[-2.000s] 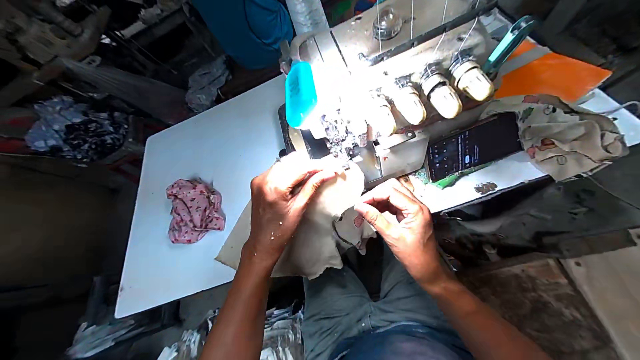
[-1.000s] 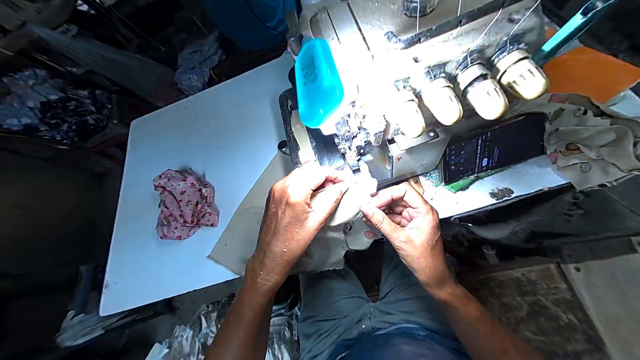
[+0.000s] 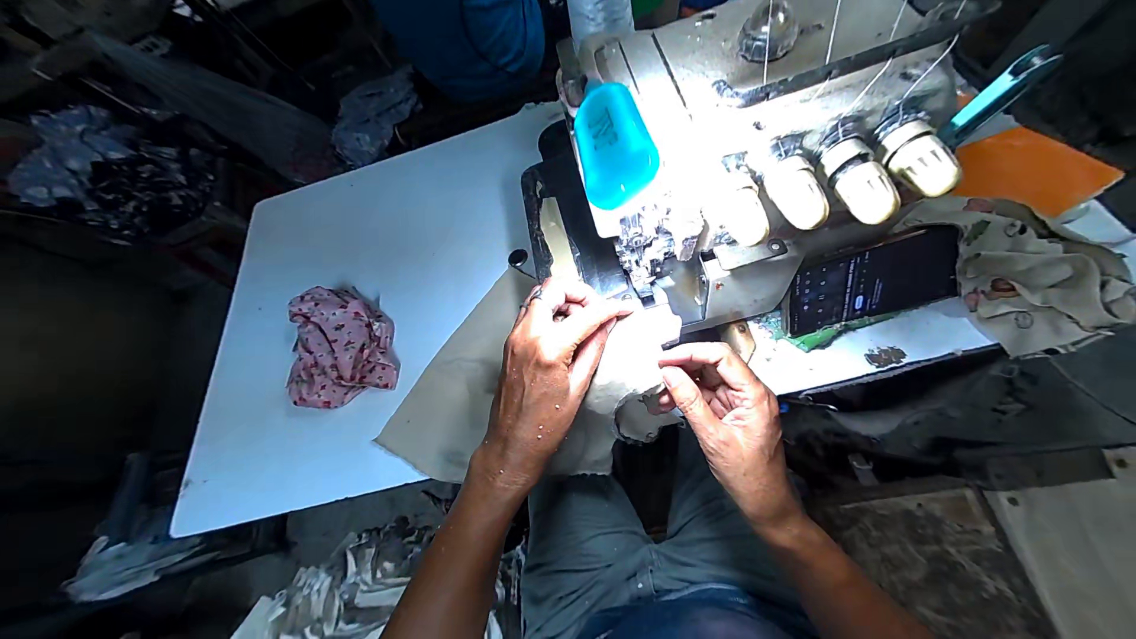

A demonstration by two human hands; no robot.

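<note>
A beige piece of fabric [image 3: 461, 399] lies over the front edge of the white table, its upper part just in front of the presser foot of an overlock sewing machine [image 3: 648, 275]. My left hand [image 3: 555, 364] pinches the fabric between thumb and fingers, close to the presser foot. With thumb and forefinger, my right hand [image 3: 723, 408] grips the fabric's right edge, a little lower. A darker curled edge of cloth hangs between the hands. Glare from the machine's lamp hides detail at the needle.
A crumpled pink printed cloth [image 3: 342, 348] lies on the white table [image 3: 293, 479]. Right of the machine are a smartphone [image 3: 874, 280], a bunched printed cloth [image 3: 1047, 275], an orange sheet [image 3: 1034, 169] and teal thread snips [image 3: 1003, 93]. Cloth scraps [image 3: 328, 577] lie below the table.
The beige fabric lies spread farther left on the table than two seconds ago. Both hands remain near the presser foot, still pinching the fabric. The view has shifted somewhat.
</note>
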